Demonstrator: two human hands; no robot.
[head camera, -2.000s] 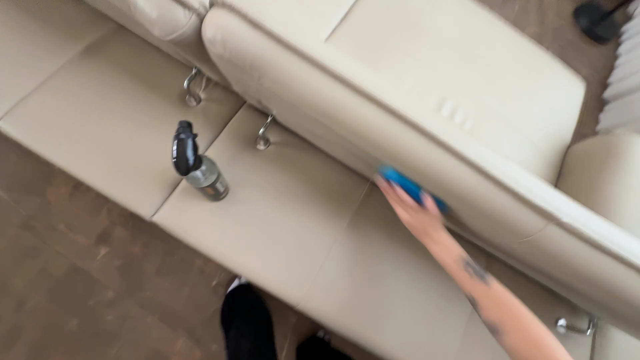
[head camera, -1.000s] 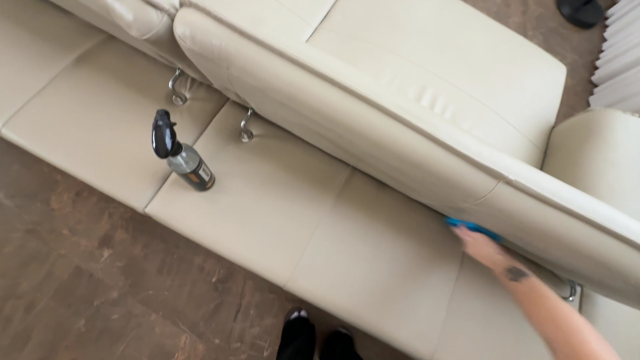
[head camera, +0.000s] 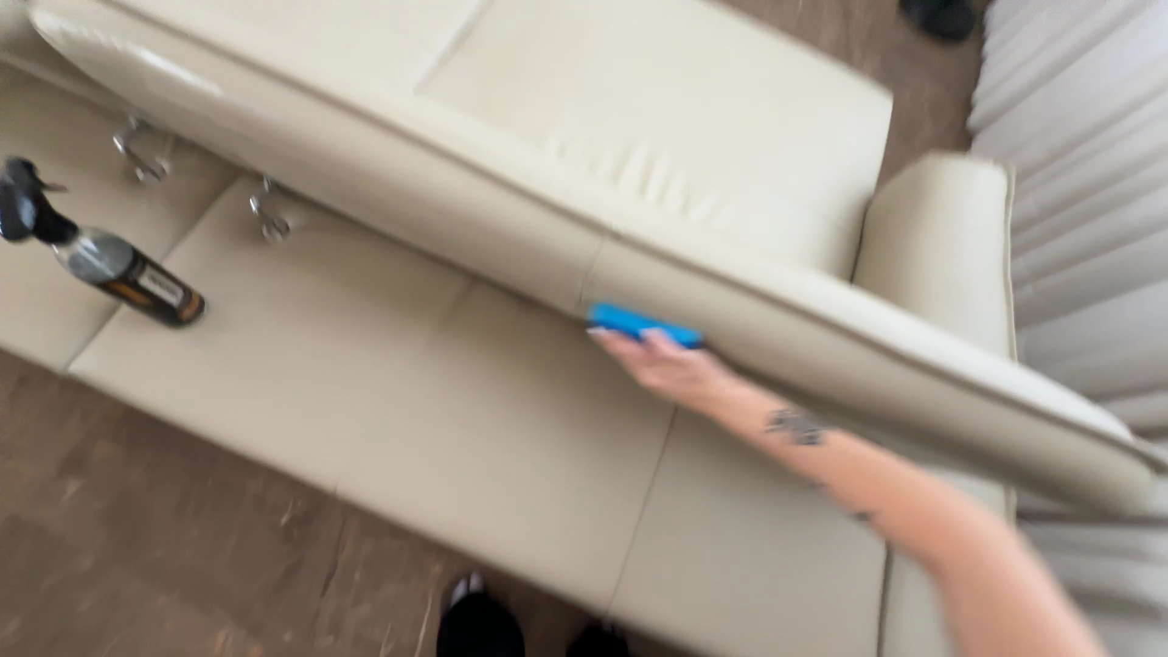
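My right hand (head camera: 671, 365) grips a blue sponge or pad (head camera: 643, 326) and presses it along the lower face of the cream sofa backrest (head camera: 511, 228), close to where it meets the flat cream upholstered surface (head camera: 438, 383). The hand is slightly blurred, and the forearm reaches in from the lower right. A spray bottle (head camera: 132, 274) with a black trigger head stands on that surface at the left, far from the hand. My left hand is not in view.
Two chrome metal brackets (head camera: 271, 214) stick out near the backrest's base. A cream armrest (head camera: 940, 246) and a white pleated curtain (head camera: 1086, 201) are at the right. Brown floor (head camera: 182, 511) and my feet (head camera: 479, 620) lie below; a dark object (head camera: 940, 16) is at the top right.
My right hand, still holding the blue pad, has moved rightward along the backrest since the oldest frame. The view has shifted and come closer.
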